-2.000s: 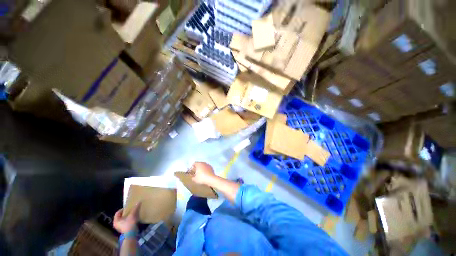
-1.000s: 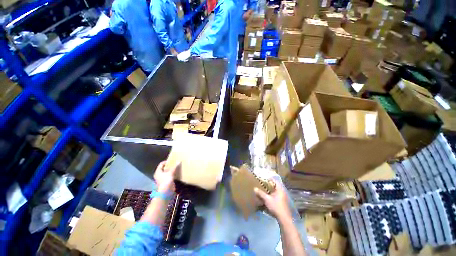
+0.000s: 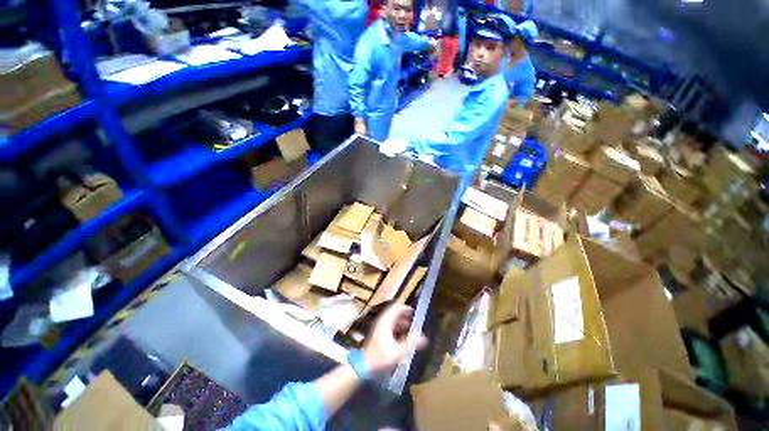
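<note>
The deep grey metal bin (image 3: 316, 331) stands in front of me with its bright rim around it. Flattened brown cartons and pads (image 3: 341, 265) lie loose inside, with crumpled white scraps (image 3: 337, 313) near its close end. My left hand (image 3: 392, 341), with a light blue band at the wrist, is over the near right part of the rim, fingers apart and empty. A brown cardboard piece (image 3: 455, 406) shows at the bottom edge, right of the bin. I cannot make out my right hand; what holds this piece, if anything, is hidden.
People in blue coats stand beyond the bin; one person's gloved hand (image 3: 393, 146) is on its far rim. Blue racks (image 3: 126, 160) run along the left. Open cartons (image 3: 548, 324) and stacked boxes crowd the right. A dark slotted crate (image 3: 202, 400) lies at bottom left.
The pad is gone from my left hand, which has moved right over the bin rim. More cardboard shows in the bin. My right hand is no longer visible. The view has turned.
</note>
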